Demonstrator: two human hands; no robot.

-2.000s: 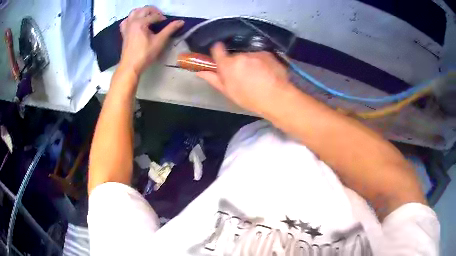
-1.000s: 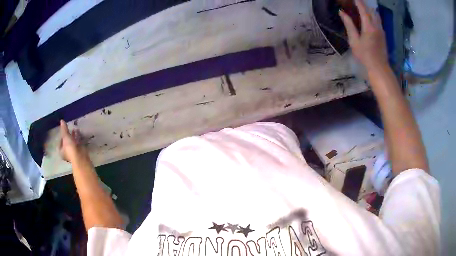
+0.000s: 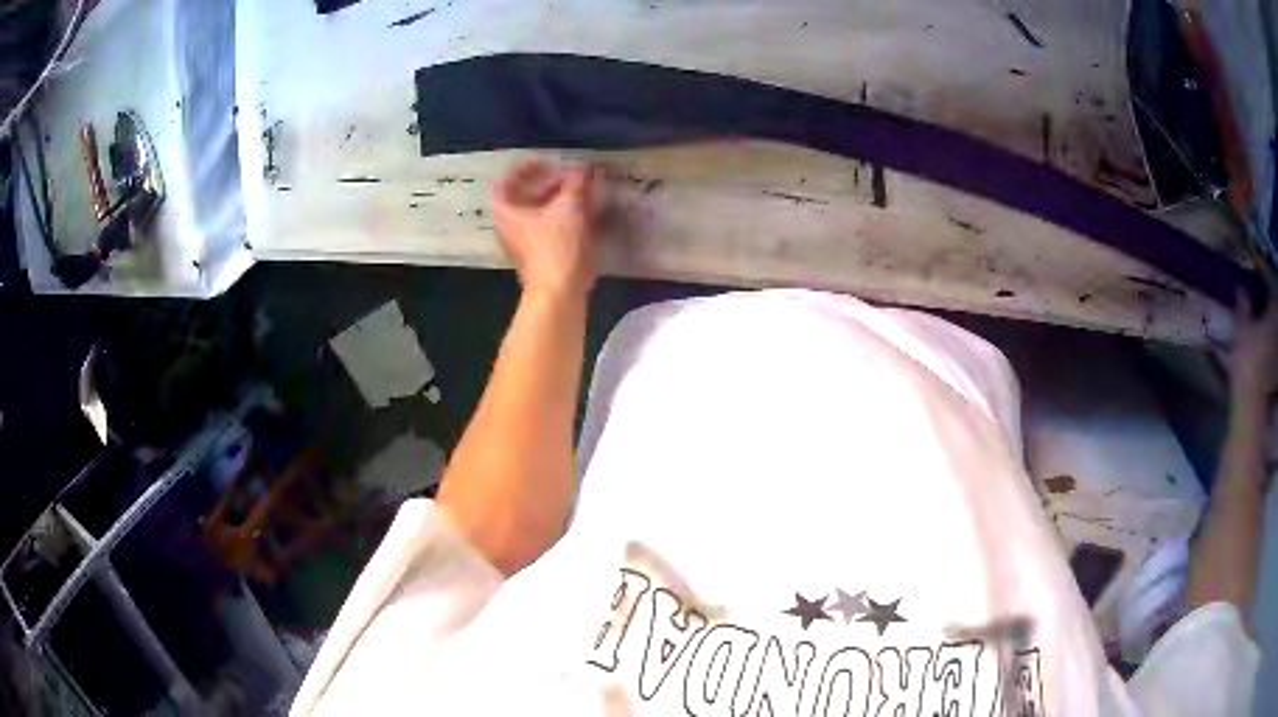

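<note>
A long, curved dark purple and charcoal cloth strip [image 3: 785, 123] lies on the pale padded table, wide at its left end and narrower to the right. My left hand [image 3: 547, 217] is just below the strip's wide part, fingers curled and blurred; no cloth shows in it, but its grip is unclear. My right hand [image 3: 1247, 333], small and near the right edge of the picture, has its fingers closed on the strip's narrow right end. The steam iron [image 3: 1175, 119] rests at the upper right, its dark plate pale-rimmed, with no hand on it.
The pressing table [image 3: 351, 210] has dark marks and stains. Dark metal tools and an orange-brown handle [image 3: 94, 168] lie on the surface at far left. Below the table are pale scraps [image 3: 383, 356], an orange-brown frame and pale metal bars. A boxy pale surface [image 3: 1114, 448] is below right.
My right hand has left the iron and moved down to the strip's right end. My left hand has left the strip's left end. The view has shifted, and the strip appears farther right.
</note>
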